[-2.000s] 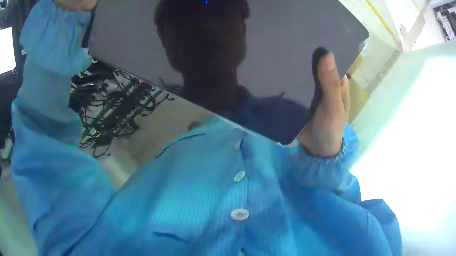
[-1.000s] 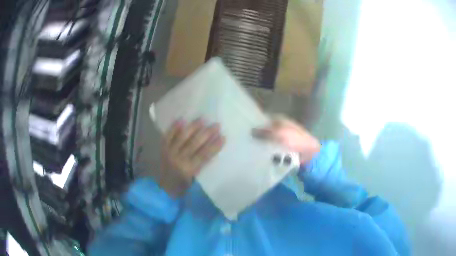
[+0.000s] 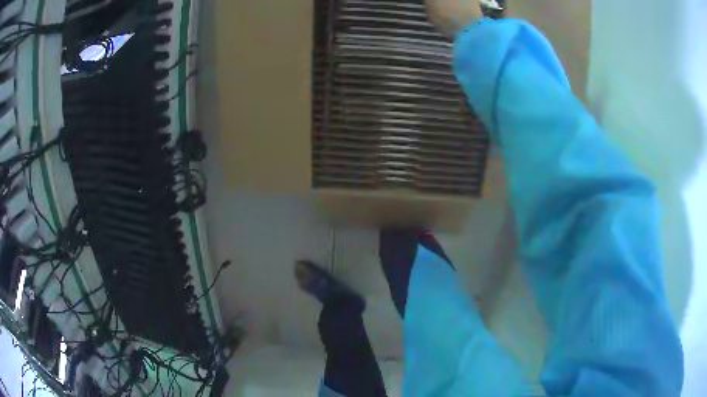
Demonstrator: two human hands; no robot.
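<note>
The open carton (image 3: 403, 203) lies on the floor in front of me. Its dark brown dividers (image 3: 349, 132) form narrow parallel slots, with pale silver edges of tablets (image 3: 397, 139) standing between them. My right hand (image 3: 453, 14) reaches over the carton's far part, at the top edge of the view. Its fingers are cut off, so what it holds, if anything, is hidden. A small shiny thing (image 3: 491, 8) shows beside the hand. My left hand is out of the picture.
Broad tan flaps (image 3: 263, 101) fold out beside the carton. A rack (image 3: 128, 186) with black slots and hanging cables (image 3: 190, 167) runs along the left. One lit screen (image 3: 97, 53) shows there. My legs and a foot (image 3: 329, 287) are below the carton. A pale wall stands right.
The tablet held in both hands before is no longer seen in them. My right arm has stretched forward over the carton, my left hand has left view, and the carton appears nearer and larger.
</note>
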